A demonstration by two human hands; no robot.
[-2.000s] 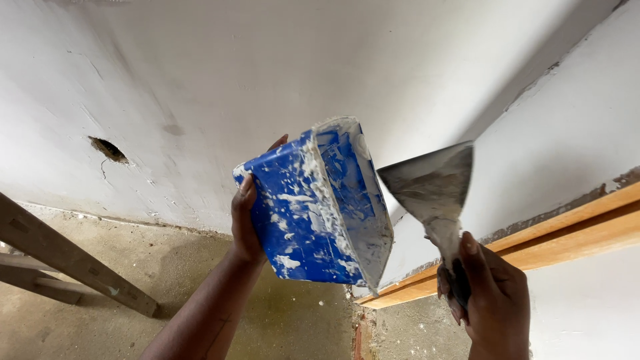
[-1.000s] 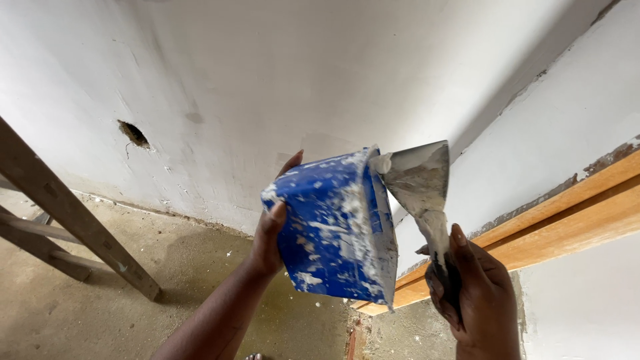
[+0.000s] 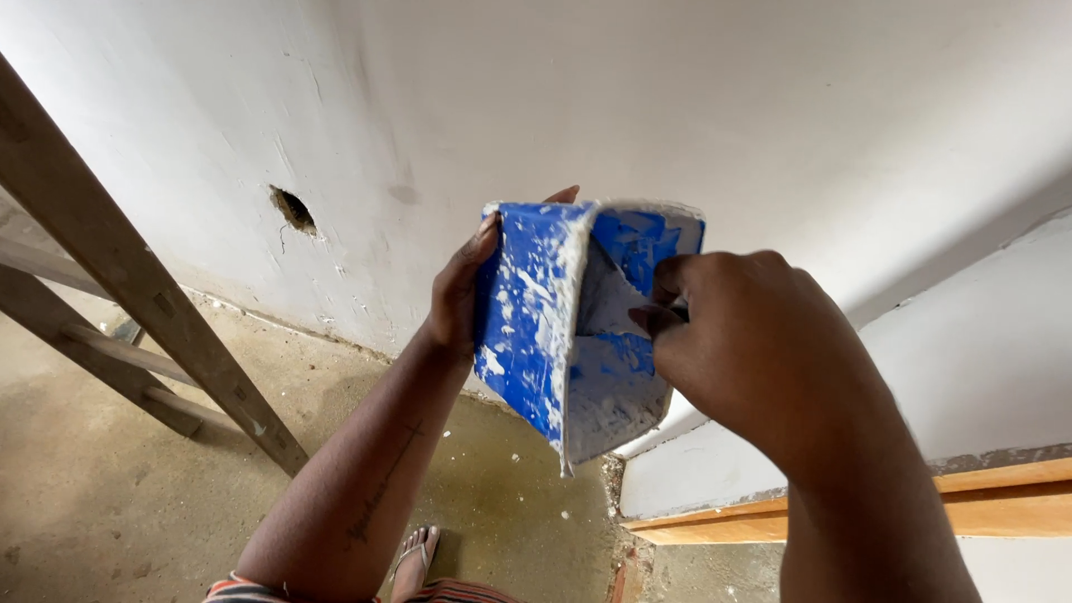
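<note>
My left hand [image 3: 461,289] grips the closed end of a blue plastic container [image 3: 523,310], its thumb on the near side and fingertips showing behind the top edge. The container is tilted with its mouth toward the right, and whitish filler is smeared over its outside, rim and inner walls. My right hand [image 3: 729,327] is closed around the handle of a putty knife. The coated blade of the putty knife [image 3: 615,297] is inside the container, against the inner wall. Most of the handle is hidden by my fingers.
A wooden ladder [image 3: 159,285] stands at the left. Behind the container is a pale plastered wall [image 3: 469,109] with a ragged hole [image 3: 293,209]. An orange-brown wooden frame [image 3: 1005,502] runs along the lower right. The concrete floor [image 3: 502,502] bears specks, and a sandalled foot shows below.
The putty knife has moved from outside the container's rim to inside it. My right hand has come up and left, close to the mouth. My left hand has kept its hold.
</note>
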